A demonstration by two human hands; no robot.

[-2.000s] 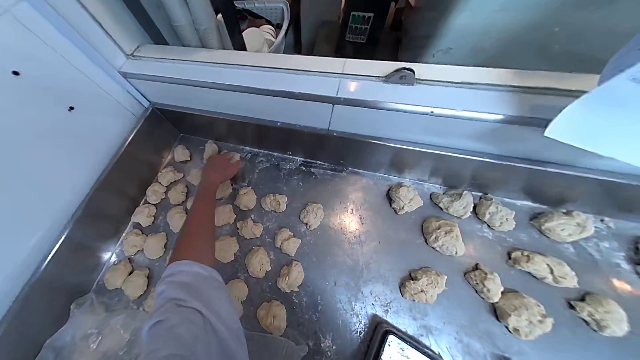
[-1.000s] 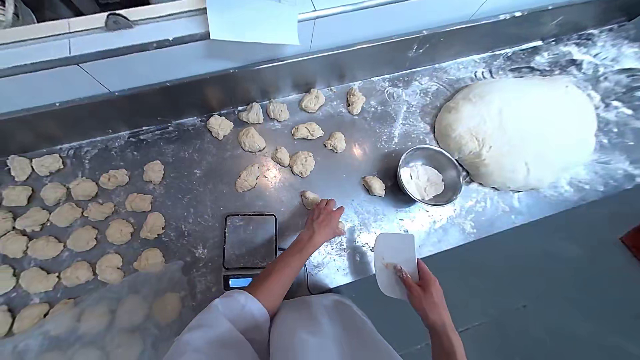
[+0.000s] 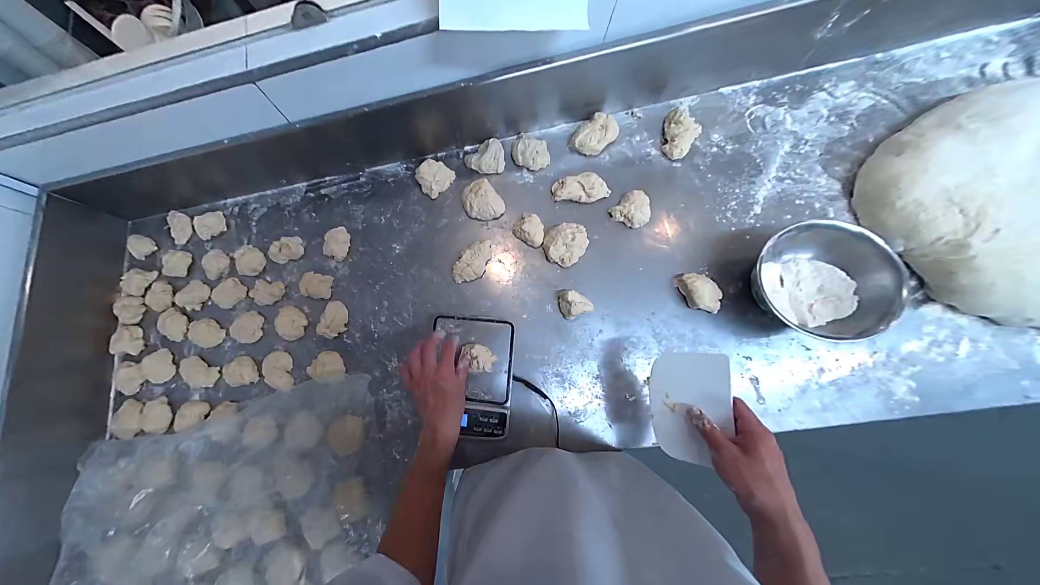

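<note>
A small dough piece point(image 3: 478, 357) lies on the plate of a digital kitchen scale point(image 3: 497, 388). My left hand point(image 3: 437, 382) is over the scale's left edge, fingers spread, its thumb beside that dough; whether they touch is unclear. In my right hand point(image 3: 739, 455) is a white plastic dough scraper point(image 3: 691, 398), thumb on its face, above the front edge of the steel worktop. Between the hands and the back wall lie several loose dough pieces point(image 3: 565, 244), one small piece point(image 3: 575, 304) just beyond the scale.
Rows of dough pieces point(image 3: 246, 327) fill the left, some under a clear plastic sheet point(image 3: 211, 504). On the right, a steel bowl of flour point(image 3: 881, 280) stands by a large dough mass point(image 3: 967, 203). A cable point(image 3: 548, 398) runs from the scale. The steel backsplash point(image 3: 357, 138) borders the worktop.
My left hand has gone from a dough piece on the worktop to the scale at its left, where a piece now lies. My right hand still holds the scraper. The view has shifted considerably.
</note>
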